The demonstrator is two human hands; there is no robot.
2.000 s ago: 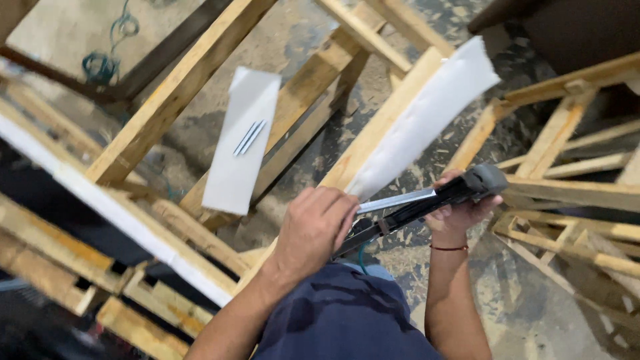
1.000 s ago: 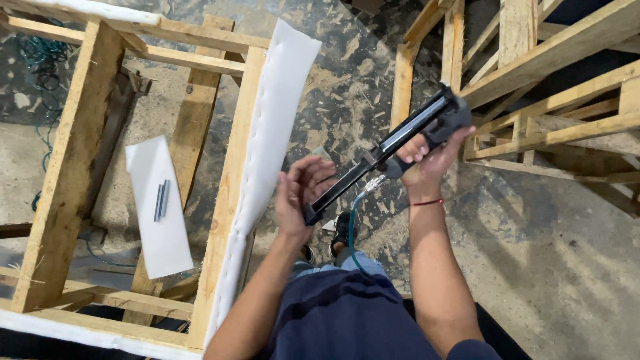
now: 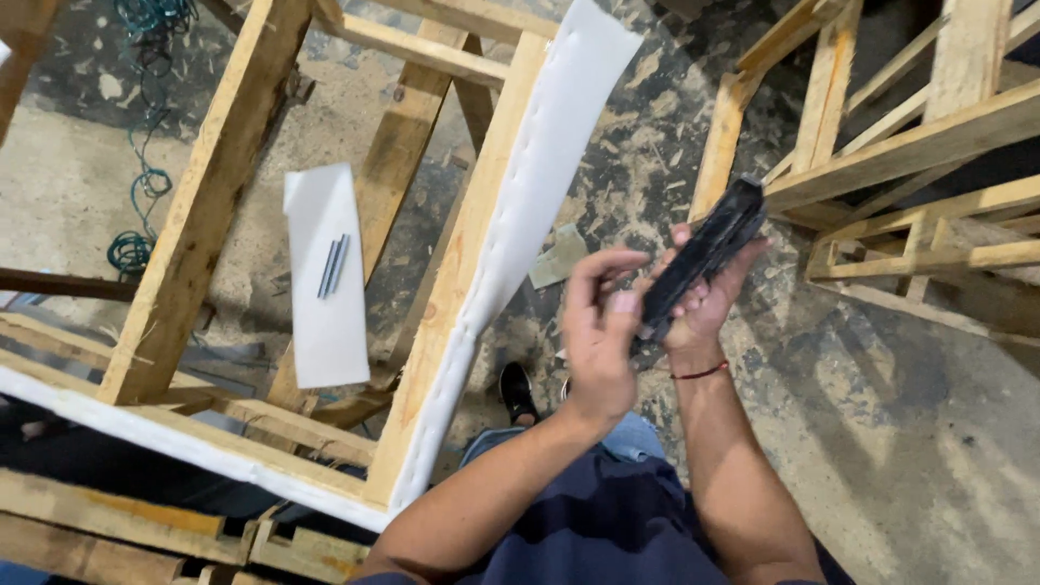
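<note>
A black staple gun (image 3: 700,256), blurred and seen along its narrow side, lies in my right hand (image 3: 705,313), whose fingers wrap it from beneath. My left hand (image 3: 601,333) is close beside the tool's lower end with its fingers apart and bent; it holds nothing. To the left, a wooden frame (image 3: 455,284) has white foam padding (image 3: 544,171) fixed along its edge by a row of staples. Staple strips (image 3: 332,266) rest on a loose white foam piece (image 3: 325,349) within the frame's outline.
Another wooden frame (image 3: 894,162) stands at the upper right. Tangled green hose or cord (image 3: 132,252) lies on the floor at left. Boards (image 3: 89,544) are stacked at lower left, and a scrap (image 3: 559,256) lies on the stained floor.
The staple gun has been turned in my right hand, so its narrow side now faces up. My left hand, at its lower end before, is now beside it with fingers bent.
</note>
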